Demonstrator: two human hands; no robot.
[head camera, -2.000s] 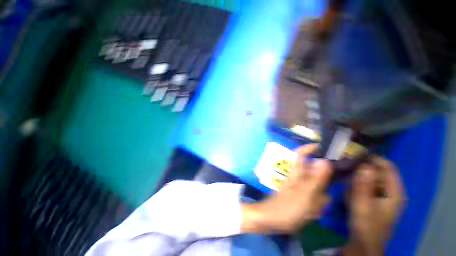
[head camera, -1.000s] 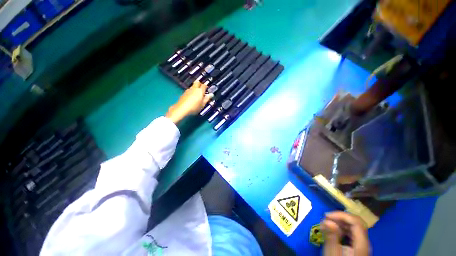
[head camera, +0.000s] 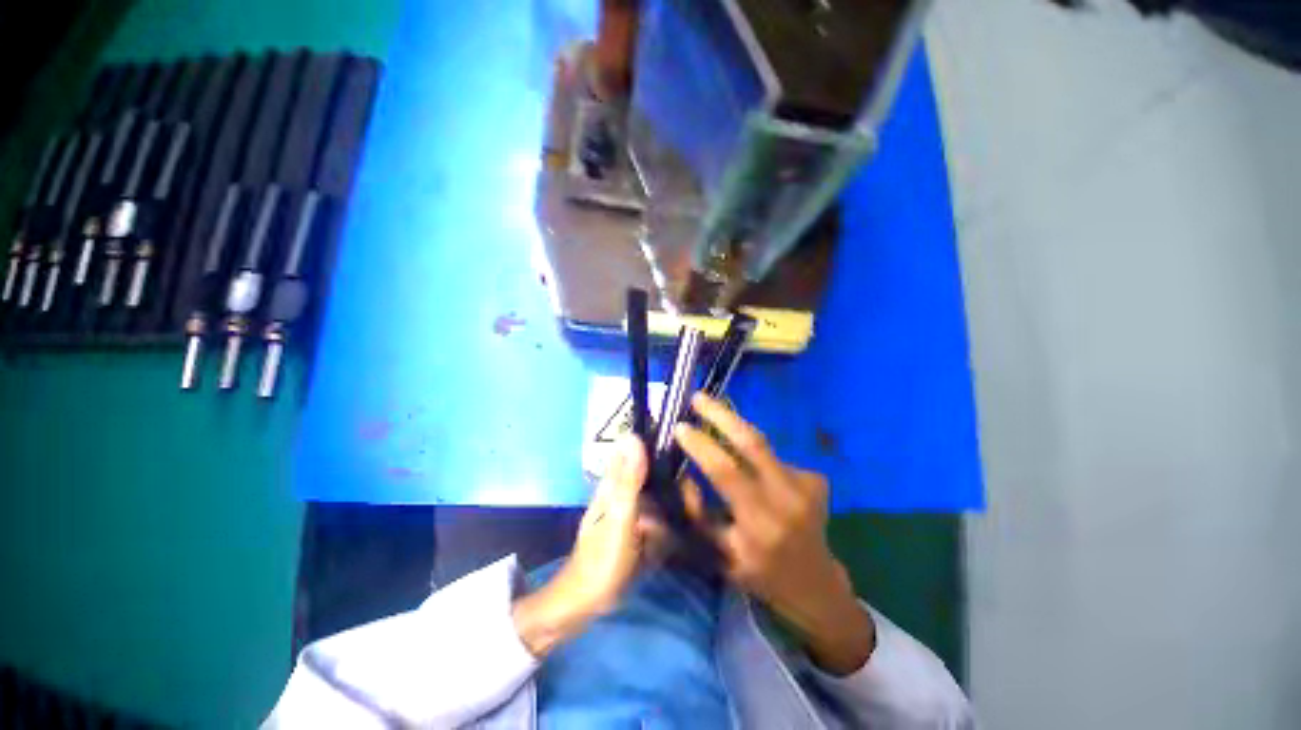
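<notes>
A black tripod assembly (head camera: 676, 407) is held between both hands in front of the press, its far end towards the press's yellow strip (head camera: 778, 330). Its flat black legs are spread around a shiny centre rod. My left hand (head camera: 606, 542) holds it from the left side, thumb along a leg. My right hand (head camera: 763, 513) holds it from the right, fingers on the rod and right leg. The near end is dark and partly hidden by my hands. The bench press (head camera: 599, 243) has a brown-grey base and clear guard panels (head camera: 799, 178).
A black slotted tray (head camera: 335, 121) with several sticks, silver ends towards me, lies on the green bench (head camera: 143, 471) at left. A warning card (head camera: 602, 414) lies on the blue worktop (head camera: 442, 385), partly hidden behind the assembly. Pale floor (head camera: 1127, 385) lies at right.
My left hand has left the tray and now holds a tripod assembly with my right hand before the press. The view has turned, so the press stands nearer the centre.
</notes>
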